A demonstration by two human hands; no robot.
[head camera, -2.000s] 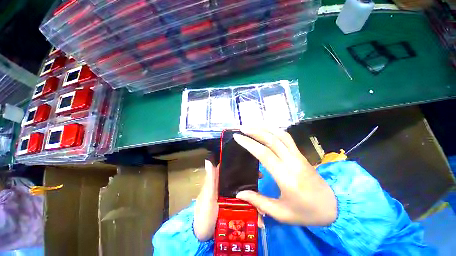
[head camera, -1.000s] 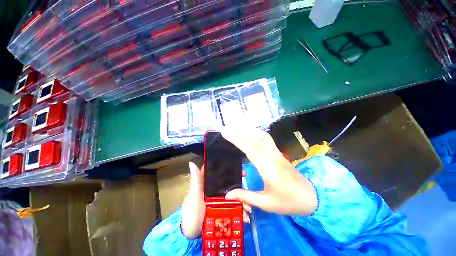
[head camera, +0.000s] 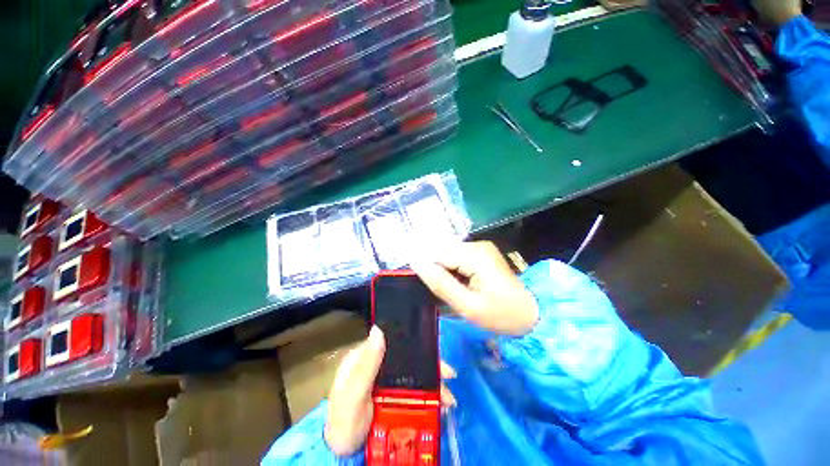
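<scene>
An open red flip phone (head camera: 405, 332) is upright in front of me, dark screen half up and red keypad half down, cut off by the lower edge. My left hand (head camera: 355, 391) holds it from the left, thumb on the frame's left edge and fingertips showing at the right. My right hand (head camera: 482, 289) is at the phone's upper right corner with fingers bent together; whether they pinch anything or touch the phone I cannot tell. Just beyond lies the lens sheet (head camera: 341, 282), with several black-framed windows and crinkled clear film, at the bench edge.
A tall stack of phone trays (head camera: 246, 118) stands at the back left, with an open blister tray (head camera: 118, 337) of red phones beside it. Tweezers (head camera: 516, 126), black frames (head camera: 582, 100) and a white bottle (head camera: 528, 44) are on the green mat. Cardboard (head camera: 227, 410) is below. Another person's sleeve (head camera: 805, 82) is at right.
The view has shifted, showing more of the bottle and the other person's arm. My right hand's thumb has left the lower screen; its fingers are now bent at the upper corner. The keypad half has tilted.
</scene>
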